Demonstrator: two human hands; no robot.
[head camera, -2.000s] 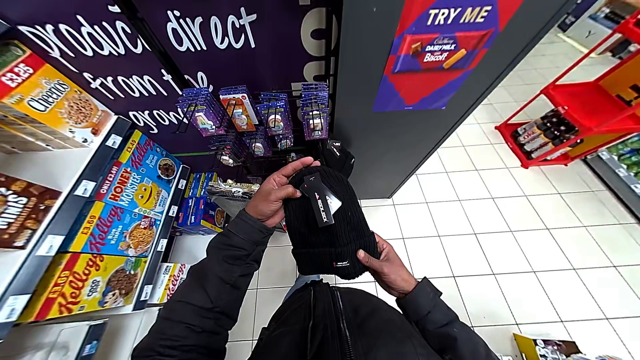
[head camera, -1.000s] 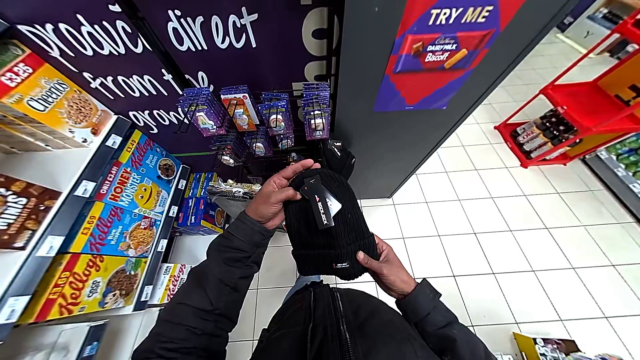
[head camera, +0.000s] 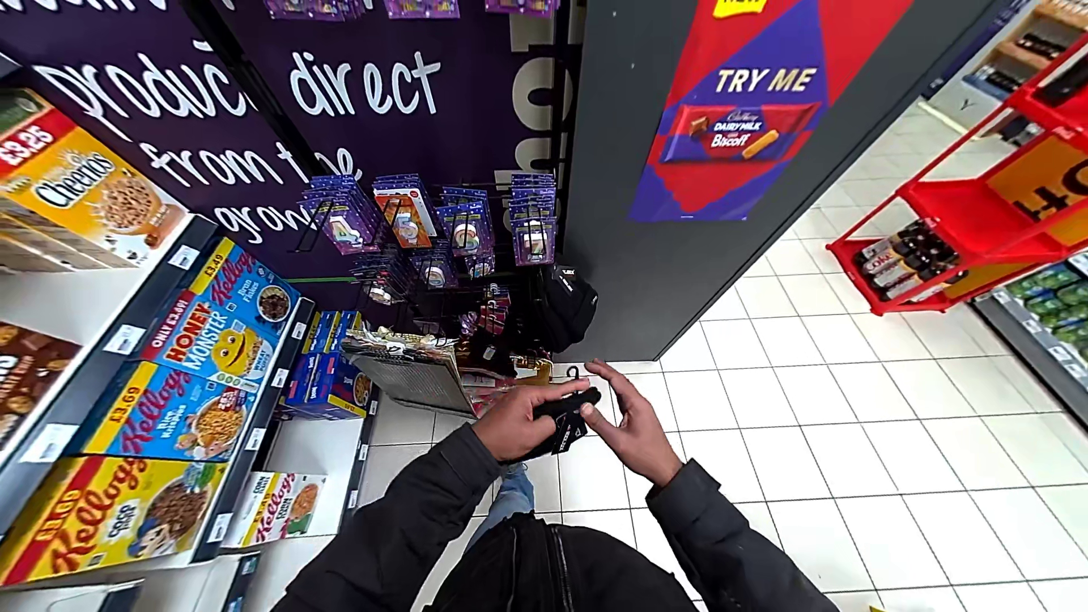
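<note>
A black knit beanie (head camera: 561, 410) is between my two hands, seen nearly edge-on, low in front of my jacket. A black tag with white writing (head camera: 568, 433) hangs from it, and a small dark hook (head camera: 573, 371) stands up just above. My left hand (head camera: 531, 418) grips the beanie's left side, thumb on top. My right hand (head camera: 631, 425) is at its right end, with the thumb against the black fabric and the fingers raised apart from it. Most of the beanie's body is hidden behind the hands and by the viewing angle.
Cereal boxes (head camera: 225, 323) fill the shelves on the left. Ahead hang packets of number candles (head camera: 466, 229) and black items (head camera: 568, 306) on hooks, beside a grey pillar (head camera: 629, 255). A red rack (head camera: 977, 204) holding bottles stands at right on the white tiled floor (head camera: 790, 408).
The beanie, earlier held upright and broad side to view, is now tilted nearly edge-on and lower. My hands have come closer together around it.
</note>
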